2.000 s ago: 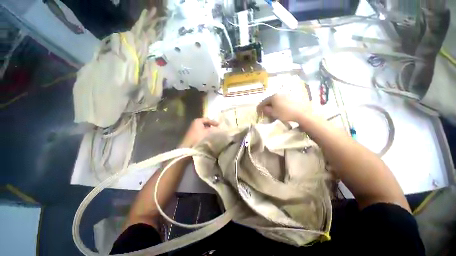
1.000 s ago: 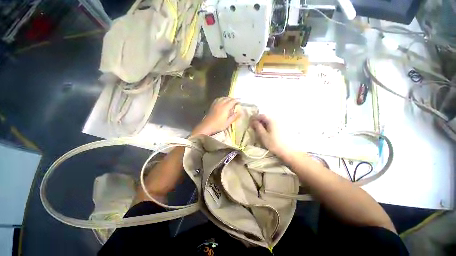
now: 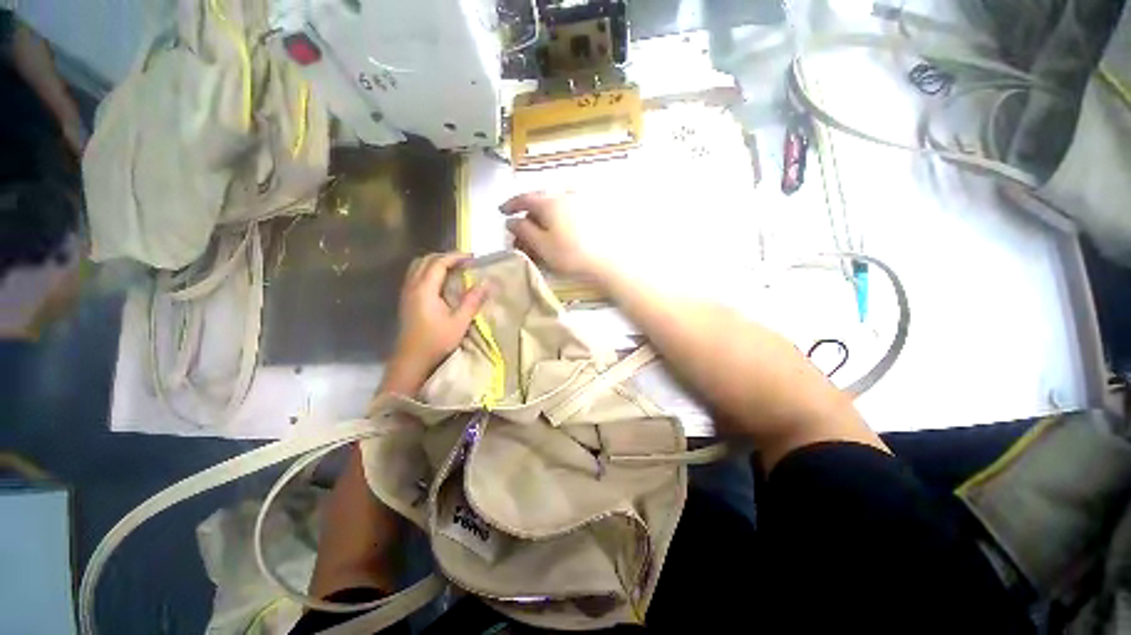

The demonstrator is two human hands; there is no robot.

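A beige bag body [image 3: 558,478] lies open over my lap and the table edge, with a zipper, a brand label [image 3: 469,527] inside and yellow seam binding [image 3: 492,354]. My left hand [image 3: 437,310] grips the bag's far corner by the yellow edge. My right hand [image 3: 546,233] is off the fabric, fingers apart and slightly curled, just beyond that corner. The yellow-orange clamp [image 3: 577,128] of the white sewing machine [image 3: 397,75] is ahead of my hands. A long beige shoulder strap [image 3: 186,488] loops to the left.
A bag pile [image 3: 186,149] hangs over the dark metal plate [image 3: 360,279] at left. On the white table [image 3: 967,323] at right lie a red-and-dark tool [image 3: 794,159], a blue-tipped stick [image 3: 861,292], a black loop [image 3: 829,356] and straps. A person's arm [image 3: 47,81] shows at far left.
My right hand has left the bag and moved forward toward the clamp. My left hand still holds the bag corner. The view has shifted, so the bag sits further left.
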